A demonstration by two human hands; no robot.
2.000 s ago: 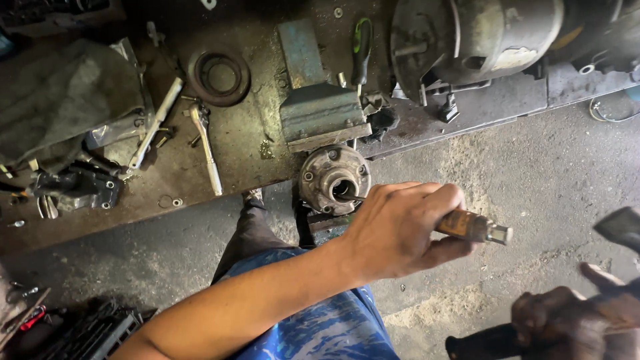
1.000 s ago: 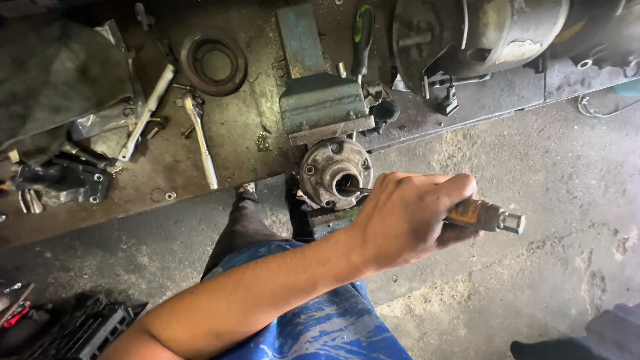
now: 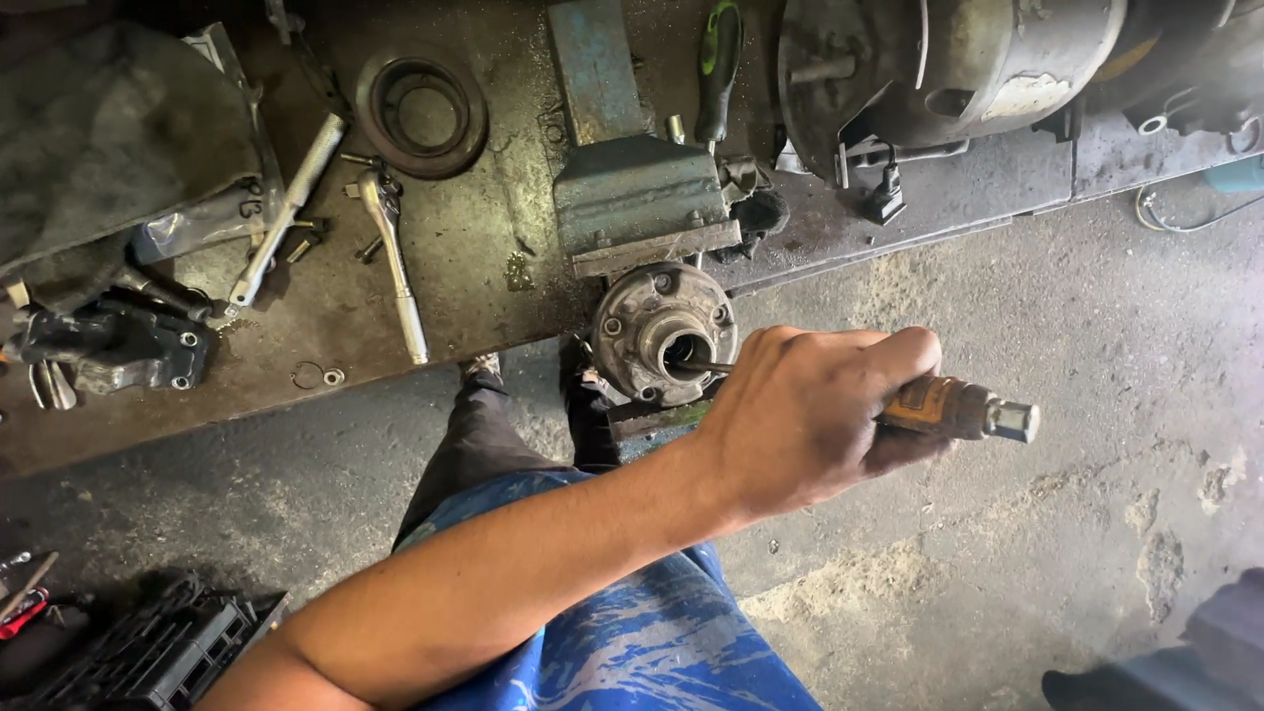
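Note:
My left hand (image 3: 810, 420) is closed around the orange-brown handle of a screwdriver-like tool (image 3: 933, 407) with a metal end cap. Its shank reaches left into the central bore of a round metal flanged hub (image 3: 664, 336); the tip is hidden inside the bore. The hub has bolt holes around its face and sits against the jaw of a blue-grey bench vise (image 3: 642, 193), at the bench's front edge. My right hand is out of the picture.
On the bench (image 3: 494, 267) lie a ratchet (image 3: 397, 267), a long metal bar (image 3: 291, 212), a metal ring (image 3: 423, 117), and a green-and-black screwdriver (image 3: 719, 74). A large metal cylinder (image 3: 987, 59) lies at upper right. A black plastic crate (image 3: 188, 652) stands lower left.
The right hand, seen at lower right two seconds ago with what looks like a hammer, has left the view. The left hand keeps its hold, with the shank in the bore throughout.

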